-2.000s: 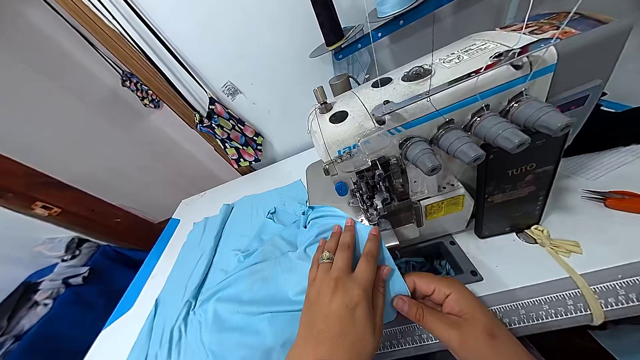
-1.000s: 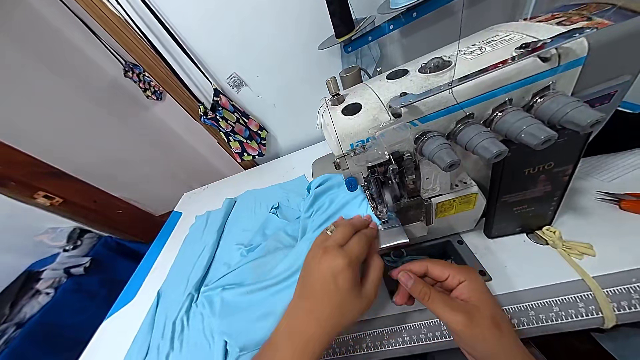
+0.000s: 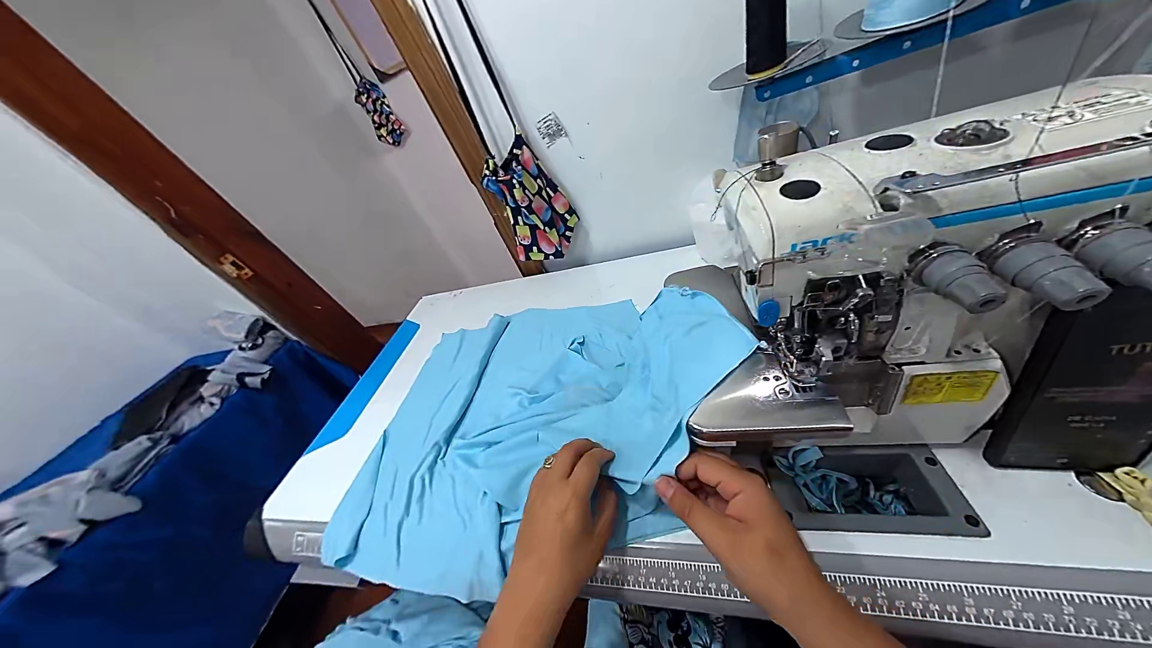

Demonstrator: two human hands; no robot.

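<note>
Light blue knit fabric (image 3: 558, 387) lies spread and wrinkled over the left part of the white sewing table. Its upper right corner reaches close to the presser foot area of a white Jack overlock machine (image 3: 810, 207). My left hand (image 3: 571, 495), with a ring on one finger, holds a fold of the fabric near the table's front edge. Just to its right, my right hand (image 3: 733, 517) pinches the fabric's edge between thumb and fingers. Both hands are left of and below the machine's metal cloth plate (image 3: 769, 405).
Blue trimmings (image 3: 832, 486) lie in the recessed tray below the machine. A measuring tape (image 3: 972, 603) runs along the front edge. A dark phone-like device (image 3: 1071, 387) leans behind. Printed pouches (image 3: 540, 202) hang on the wall. Blue cloth (image 3: 180, 540) with scraps is at left.
The fabric has come away from the needle area, to the left. Both hands have moved down, away from the machine, with the fabric edge in them. The view has shifted left.
</note>
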